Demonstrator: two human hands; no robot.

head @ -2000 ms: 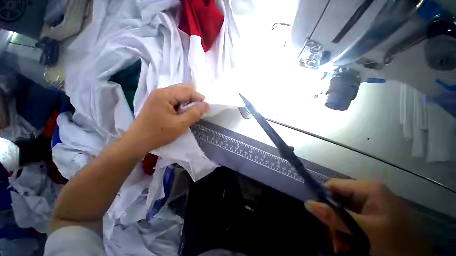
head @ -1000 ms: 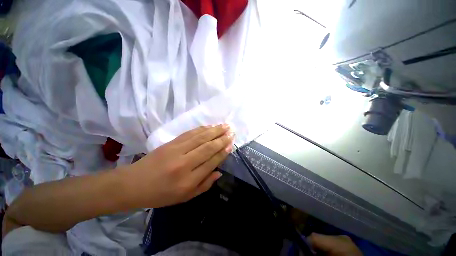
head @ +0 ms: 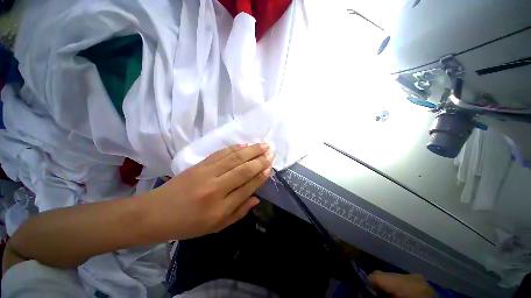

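A white garment piece [head: 192, 81] is spread on the left of the table, with a dark green part [head: 120, 67] and a red part [head: 265, 14]. My left hand [head: 224, 189] lies flat on its near edge, fingers together, pressing the cloth at the table's front edge. My right hand [head: 402, 285], partly cut off at the bottom, holds the long dark scissors [head: 311, 216]. Their tips are at my left fingertips, by the cloth edge. Whether the blades have cloth between them is hidden.
The sewing machine head [head: 466, 41] is upper right, with a grey cylinder fitting [head: 450, 134] under it. White strips [head: 478, 169] lie right of that. A ruler strip [head: 355, 214] runs along the table's front edge. More white cloth [head: 125, 270] is heaped lower left. Glare hides the needle area.
The view has moved closer over the cloth. My left hand has gone from pinching the cloth to lying flat on it. The scissors have come down from above the table to the cloth edge.
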